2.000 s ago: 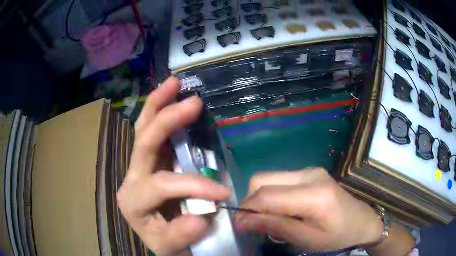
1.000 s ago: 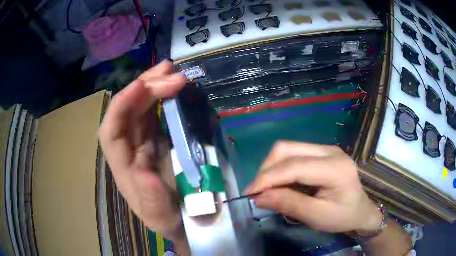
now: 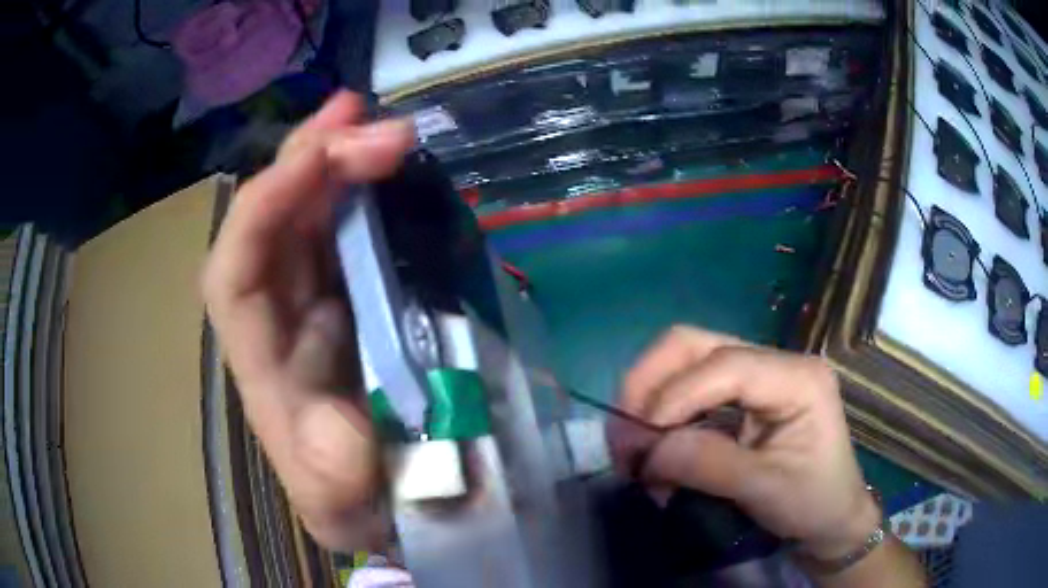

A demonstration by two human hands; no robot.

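The white machine [image 3: 465, 534] stands in front of me, blurred, with a long grey-blue arm [image 3: 377, 310] on top, green tape [image 3: 457, 404] around its front end and a white end block [image 3: 430, 471] below the tape. My left hand [image 3: 293, 345] is curved around the machine's left side, fingers apart, fingertips near the arm's far end. My right hand [image 3: 747, 436] is right of the machine and pinches a thin dark lead wire [image 3: 611, 410]. The wire's free end points left toward the machine, apart from the white block. What hangs below the right hand is dark and unclear.
A foam speaker tray [image 3: 902, 301] on cardboard layers [image 3: 908, 402] is at the right. Another foam tray [image 3: 644, 25] sits above black wrapped trays [image 3: 552, 126] at the back. Cardboard [image 3: 144, 402] stands left, with pink cloth [image 3: 241, 48] beyond. A small white block [image 3: 587, 445] and wire scraps [image 3: 515, 273] lie beside the machine.
The wire end has come away from the white block as my right hand moved right. My left fingers have opened off the block and arm. The view has shifted slightly.
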